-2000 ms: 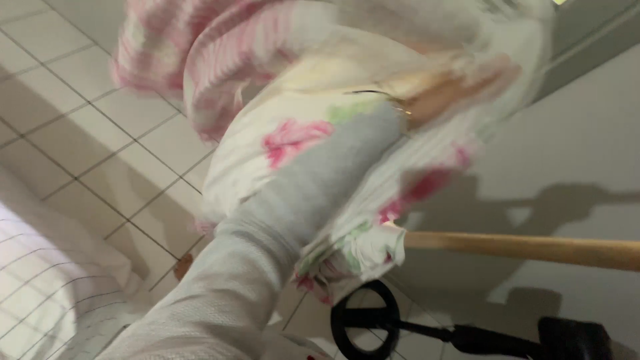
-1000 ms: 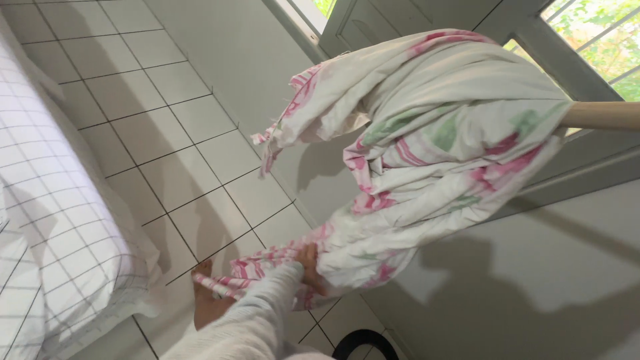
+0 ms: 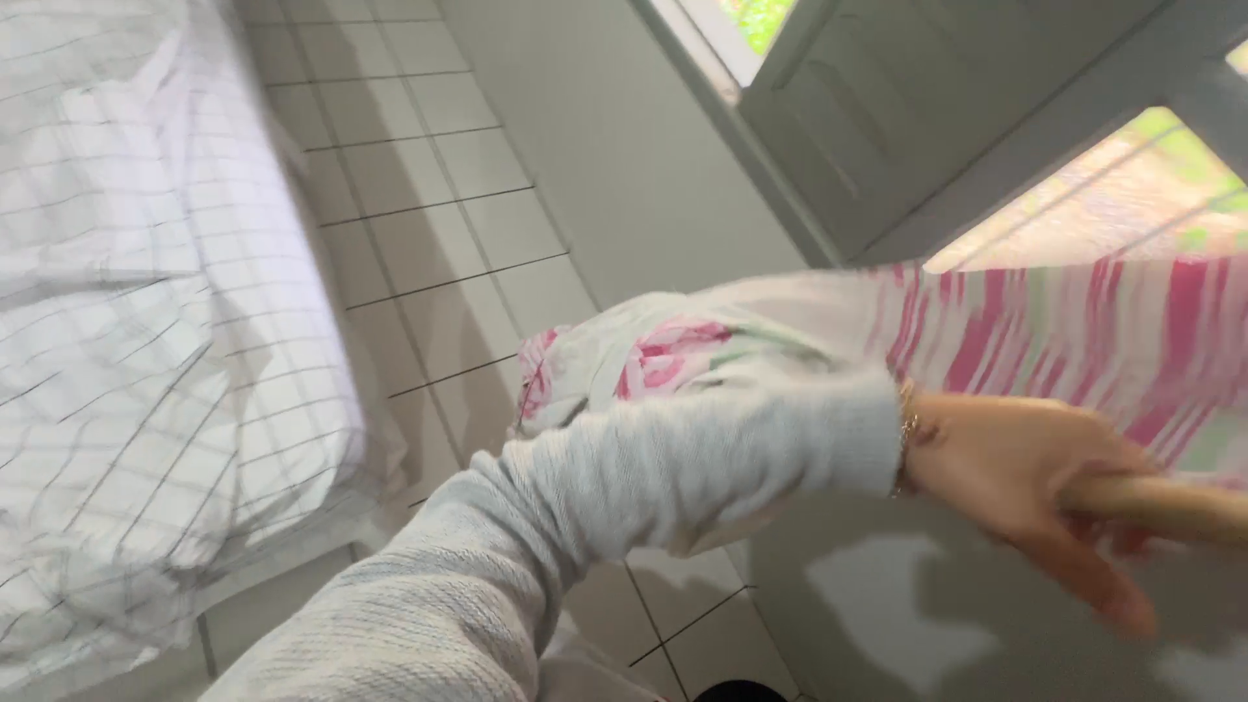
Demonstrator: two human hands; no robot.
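Observation:
My left hand (image 3: 1033, 468), in a light grey sleeve with a thin bracelet at the wrist, reaches in from the lower left. It is around a wooden pole (image 3: 1189, 507) near the right edge, with the pole in the crook of the thumb. The thumb sticks out below; the other fingers are mostly hidden and blurred. A white cloth with pink and green flowers and stripes (image 3: 994, 322) spreads behind the hand and forearm, out past the right edge. Its bunched flowered end (image 3: 673, 361) lies above my forearm. My right hand is out of view.
A bed or mattress with a white checked sheet (image 3: 146, 322) fills the left. Beside it runs a white tiled floor (image 3: 439, 244). A grey wall (image 3: 585, 146) and a grey panelled door or shutter (image 3: 877, 127) stand behind, with bright barred openings. A black round object (image 3: 741, 690) shows at the bottom edge.
A second ago my left hand was low on the hanging cloth; it has moved up and right to the pole. The cloth, bunched over the pole's end then, now stretches to the right.

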